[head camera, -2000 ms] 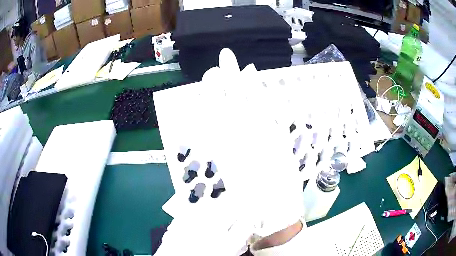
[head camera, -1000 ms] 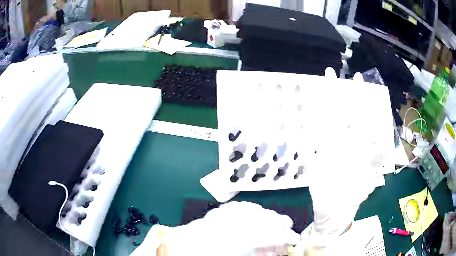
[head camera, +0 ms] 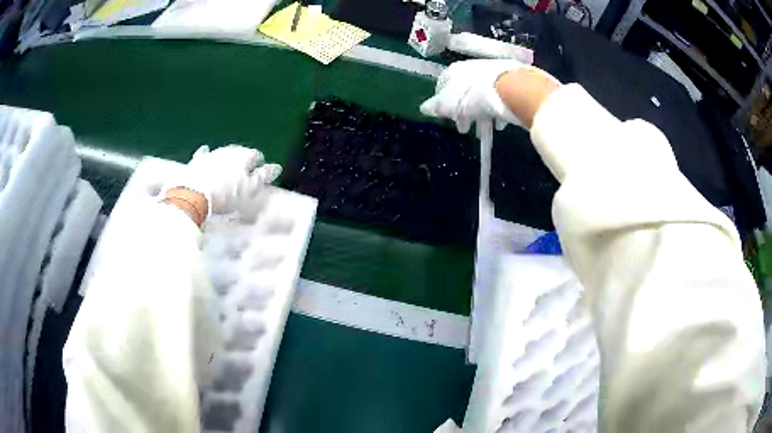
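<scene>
My left hand (head camera: 230,176), in a white glove, lies at the far end of a white foam tray (head camera: 286,228) with a row of grey-shaded lobed cutouts. Its grip is unclear. My right hand (head camera: 474,95), also white-gloved, reaches far forward with bent fingers at the top of a narrow white strip or edge (head camera: 484,182); whether it holds this cannot be told. A black foam tray (head camera: 389,173) with rows of small glossy black earbuds lies between the hands. Another white foam tray (head camera: 542,338) with lobed cutouts lies at lower right, partly behind my right sleeve.
Stacked white foam (head camera: 38,186) stands at left. A white bottle (head camera: 429,32) with a metal top and yellow paper (head camera: 313,32) lie at the far side. A large black stack (head camera: 643,93) is at upper right. A white tape line (head camera: 381,320) crosses the green mat.
The view has shifted towards the far left of the bench. My left hand has moved onto the left foam tray. My right hand has moved forward, away from the right foam tray's surface.
</scene>
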